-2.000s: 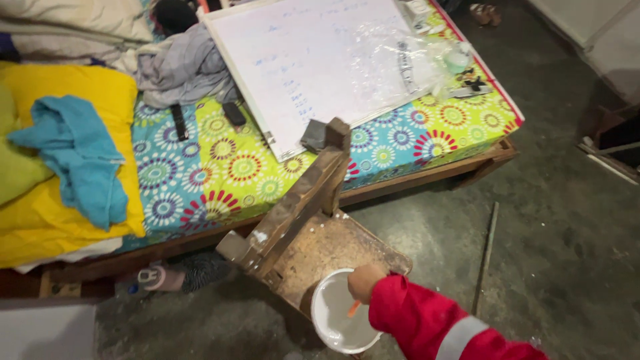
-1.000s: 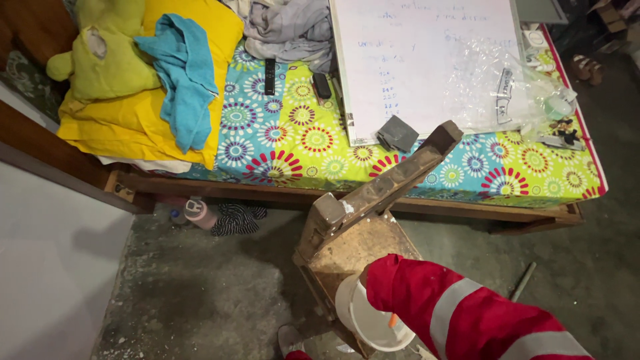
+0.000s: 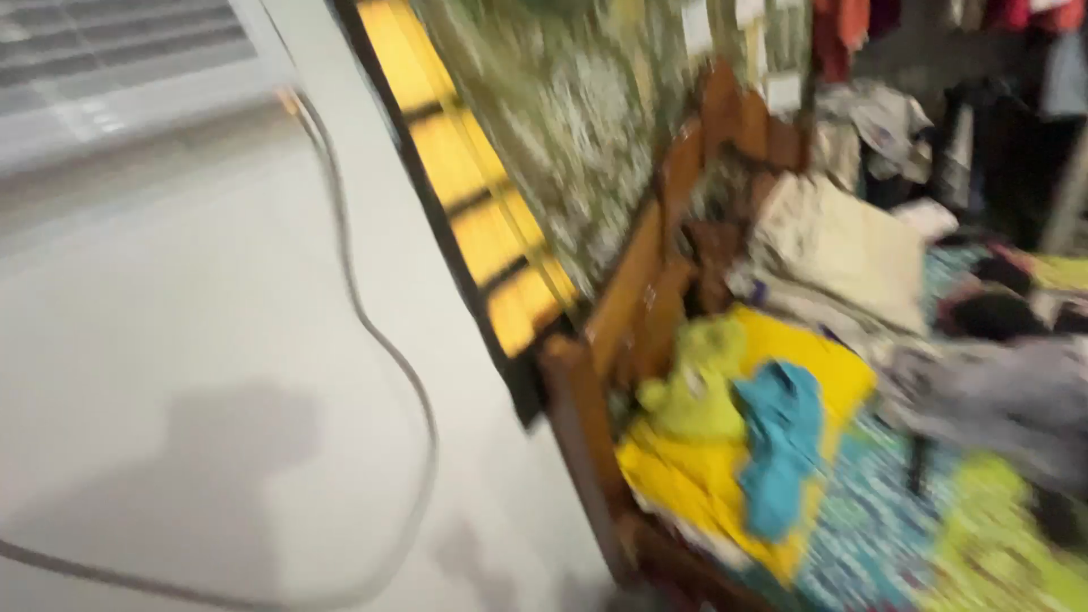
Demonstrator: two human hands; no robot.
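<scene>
Neither my left hand nor my right hand shows in the head view, so what they hold is hidden. The picture is blurred. A grey cable [image 3: 348, 280] loops down across a white wall [image 3: 170, 340], with its upper part near a louvred window [image 3: 110, 76] at the top left. On the right stands a bed with a carved wooden headboard [image 3: 650, 272]. A yellow pillow [image 3: 680, 476] lies on it, with a blue cloth [image 3: 778, 442] and a yellow-green plush item [image 3: 701, 387] on top.
A patterned curtain [image 3: 569, 110] hangs behind the headboard, beside a dark frame with yellow panels [image 3: 463, 187]. Grey bedding [image 3: 1003, 399] and a cream pillow [image 3: 841, 246] lie farther along the bed. Clothes [image 3: 841, 34] hang at the top right.
The view has swung far over to the wall and headboard. My red-sleeved arm, its hand at the white bucket on the wooden chair in the earlier frames, is out of view.
</scene>
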